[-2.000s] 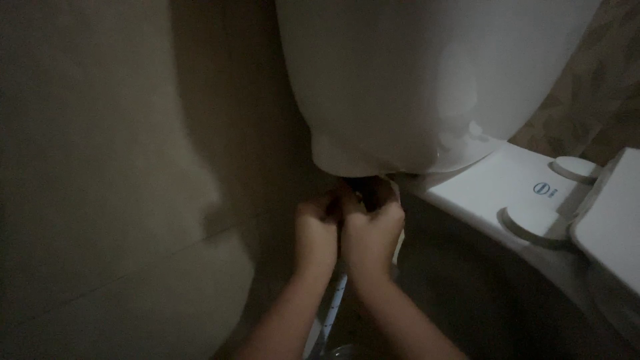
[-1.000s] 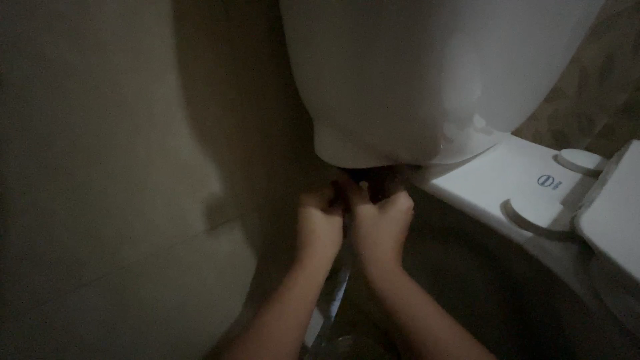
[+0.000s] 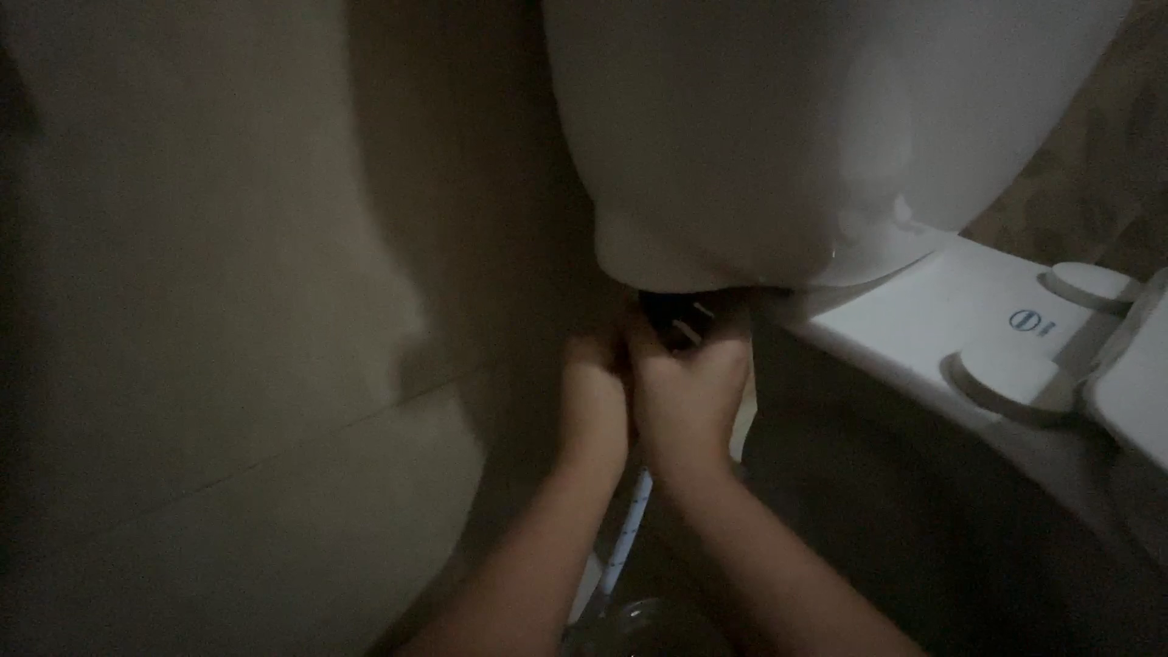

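Under the lower edge of the white ceramic toilet tank (image 3: pixel 730 182), my left hand (image 3: pixel 595 388) and my right hand (image 3: pixel 689 392) are close together, side by side. Their fingers reach into the dark gap below the tank, around a dark part (image 3: pixel 675 315) that I cannot make out. The fingertips are mostly hidden in shadow. A pale hose with dark marks (image 3: pixel 628 534) runs down between my forearms from below my hands. Whether either hand grips the dark part cannot be told.
At the right, the white rear deck of the toilet bowl (image 3: pixel 894 328) carries round hinge covers (image 3: pixel 1017 383) and part of the white seat lid (image 3: pixel 1141 383). A tiled wall (image 3: pixel 228 319) stands at the left. Something clear and shiny (image 3: pixel 643 616) lies low between my forearms.
My hands stay under the tank, with only small shifts of the fingers. More of the dark part shows above my right hand than a second ago.
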